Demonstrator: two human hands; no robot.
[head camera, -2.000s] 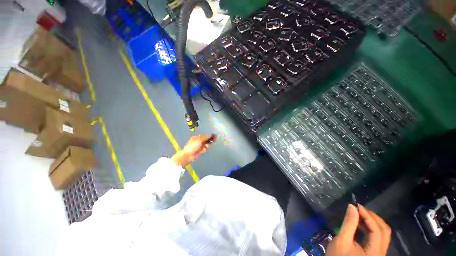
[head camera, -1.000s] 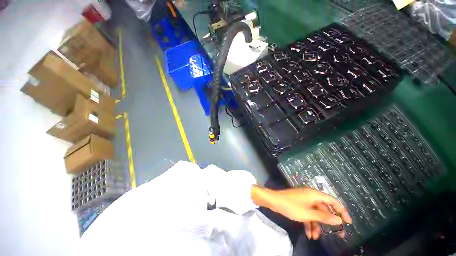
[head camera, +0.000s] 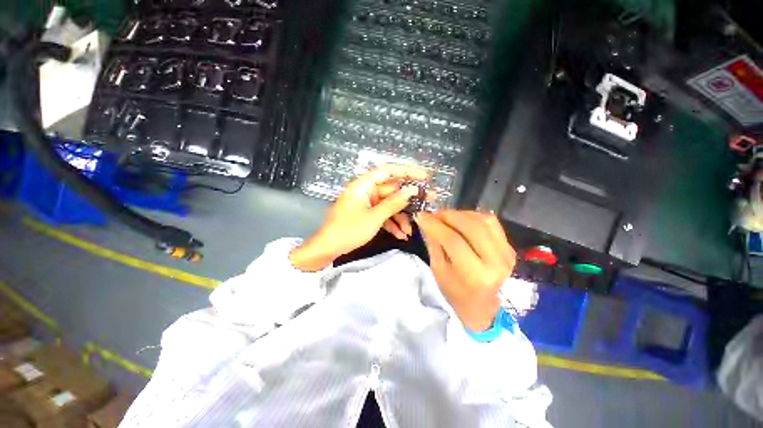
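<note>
A small dark module (head camera: 416, 197) with shiny edges is between my two hands, in front of the clear tray's near edge. My left hand (head camera: 361, 211) holds it from the left with thumb and fingers. My right hand (head camera: 470, 257), with a bright blue wrist strap (head camera: 492, 327), has its fingertips pinched together at the module's lower right side. Whether the right fingers hold a small part or a thin tool cannot be made out. The clear blister tray (head camera: 400, 92) with many small pockets lies just beyond my hands.
A black blister tray (head camera: 192, 125) holds modules at left. A black hose (head camera: 100, 201) hangs at far left. At right, a black machine (head camera: 569, 209) has a white-silver nest (head camera: 617, 107), a red button (head camera: 540, 254), a green button (head camera: 586, 268) and a warning label (head camera: 736, 88). A sleeve (head camera: 743, 364) shows at the right edge.
The view has turned right, bringing the machine into view. My left hand has come in from the far left with the module. My right hand has returned to view and meets it.
</note>
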